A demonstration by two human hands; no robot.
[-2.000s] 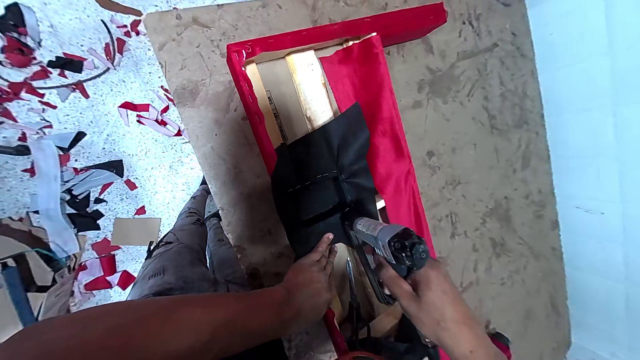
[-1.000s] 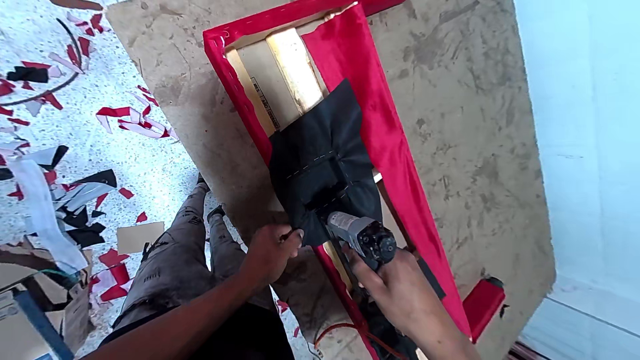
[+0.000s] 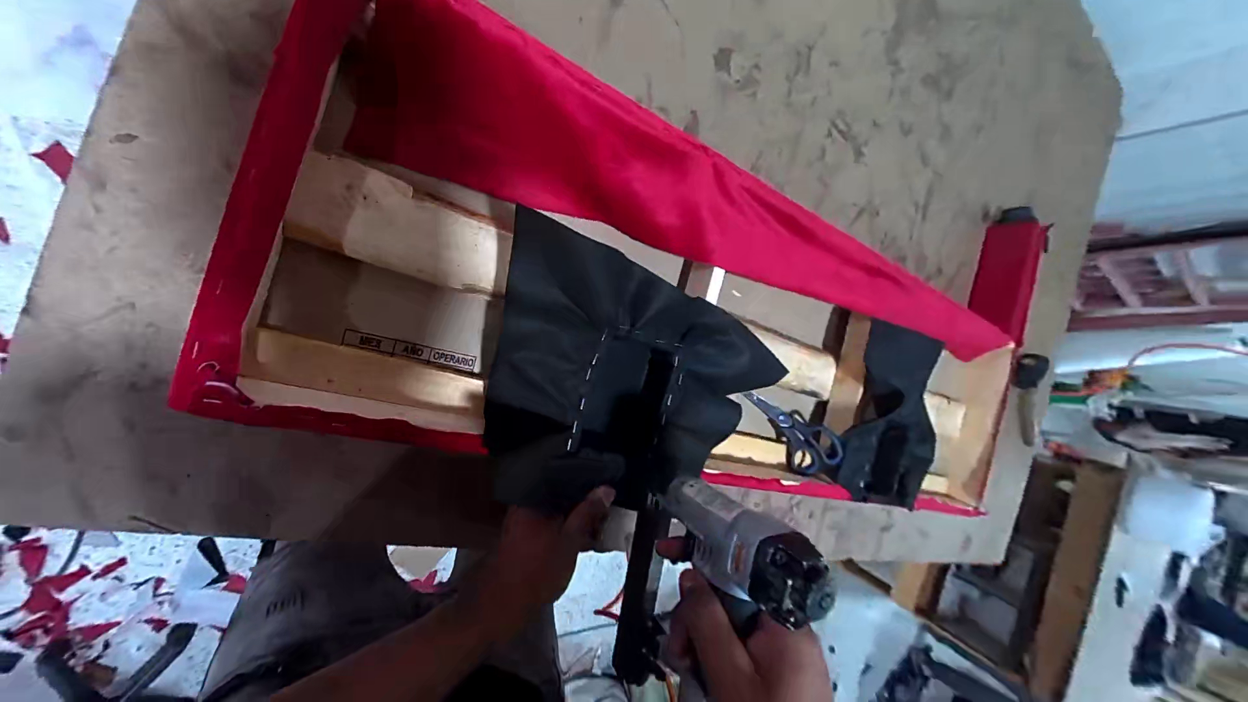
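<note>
A wooden furniture frame covered in red fabric [image 3: 624,166] lies on the worktable. Black fabric [image 3: 556,312] with white stitching drapes across its middle and over the near rail. At that near edge my left hand [image 3: 546,556] grips a fold of the black fabric. My right hand [image 3: 731,624] holds a pneumatic staple gun [image 3: 731,536], its nose against the black fabric just right of my left hand. Scissors [image 3: 799,434] with dark handles rest inside the frame. A second black fabric piece [image 3: 892,409] hangs across the frame's right end.
The worn worktable top [image 3: 877,127] reaches beyond the frame. A red-covered block [image 3: 1009,273] stands by the frame's right end, with a dark-headed tool [image 3: 1029,390] near it. Fabric scraps [image 3: 58,604] litter the floor at lower left. Shelving [image 3: 1053,575] is at lower right.
The view has swung strongly, so the frame now runs left to right. My left hand, off to the side of the gun a second ago, is now close beside it on the black fabric.
</note>
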